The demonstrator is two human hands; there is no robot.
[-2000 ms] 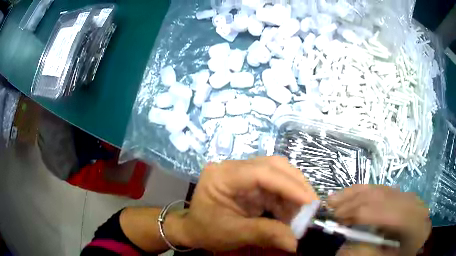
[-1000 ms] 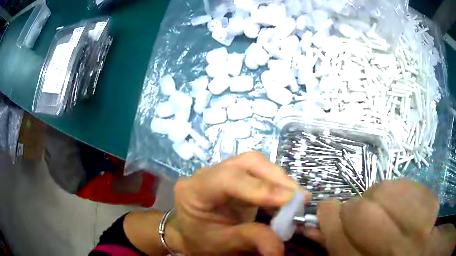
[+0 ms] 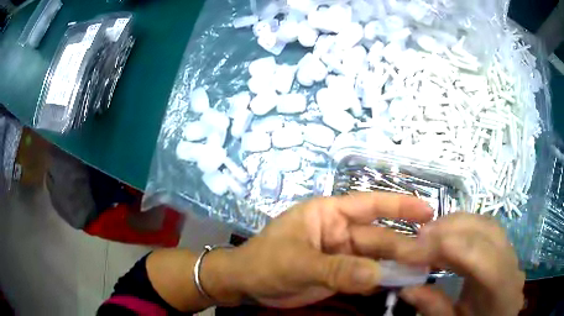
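My left hand (image 3: 321,250), with a bracelet at the wrist, and my right hand (image 3: 473,259) meet at the bottom right of the view. Between their fingertips they hold a white plastic cap (image 3: 403,273), lying about level. A thin light piece (image 3: 390,302) points down from below the cap; whether it is joined to the cap cannot be told. Behind the hands is a clear tray (image 3: 402,162) of metal shafts (image 3: 371,179), partly hidden by my left hand. A pile of white caps (image 3: 287,133) lies to the left and white sleeves (image 3: 461,117) lie to the right.
The loose parts lie on a crinkled clear plastic bag (image 3: 176,148) on the green bench (image 3: 139,117). Clear boxes with dark metal parts and white paper (image 3: 65,74) lie at the left. Slim parts (image 3: 553,213) lie at the right edge. A red object (image 3: 139,219) is below the bench.
The cap has turned from upright to about level and moved right. The shaft seen pointing right from it is no longer visible there. My left hand's fingers now reach further right, over the tray.
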